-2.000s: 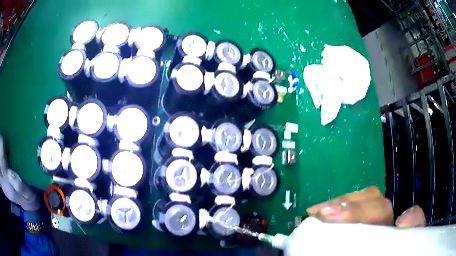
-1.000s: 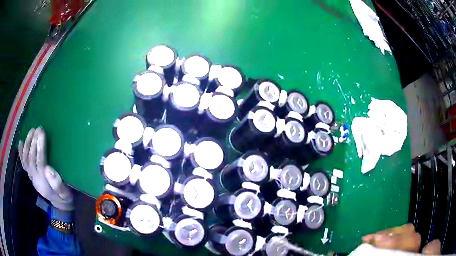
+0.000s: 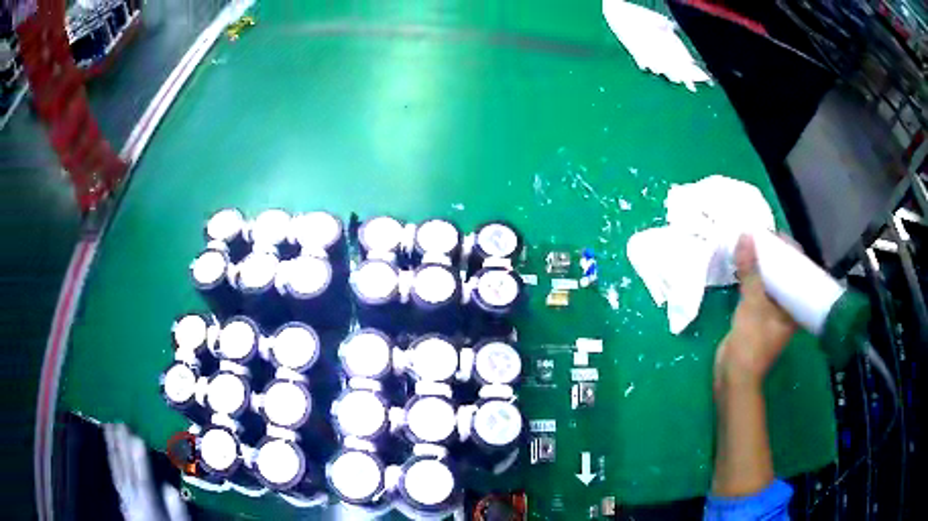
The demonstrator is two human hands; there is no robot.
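The circuit board (image 3: 555,407) lies on the green bench, with rows of tall black capacitors (image 3: 431,417) whose round tops look bright white. White adhesive (image 3: 435,389) bridges many of them. An orange toroidal coil (image 3: 184,453) sits at the board's near-left corner; another, partly cut off, is at the near edge. My right hand (image 3: 758,315) grips the white glue bottle (image 3: 804,285), green base to the right, its nozzle end over the crumpled rag. My gloved left hand (image 3: 140,478) is blurred at the lower left, off the board; its fingers cannot be read.
A crumpled white rag (image 3: 702,229) lies right of the board; another white cloth (image 3: 656,43) lies at the far right edge. White smears mark the bench (image 3: 407,122). A red-wrapped post (image 3: 66,112) stands at the upper left. Black slotted racks (image 3: 877,407) stand at the right.
The bottle has moved from the near-right capacitors up and right to the rag. My left hand, earlier resting at the bench's left edge, is lower and blurred. The view now shows more of the far bench.
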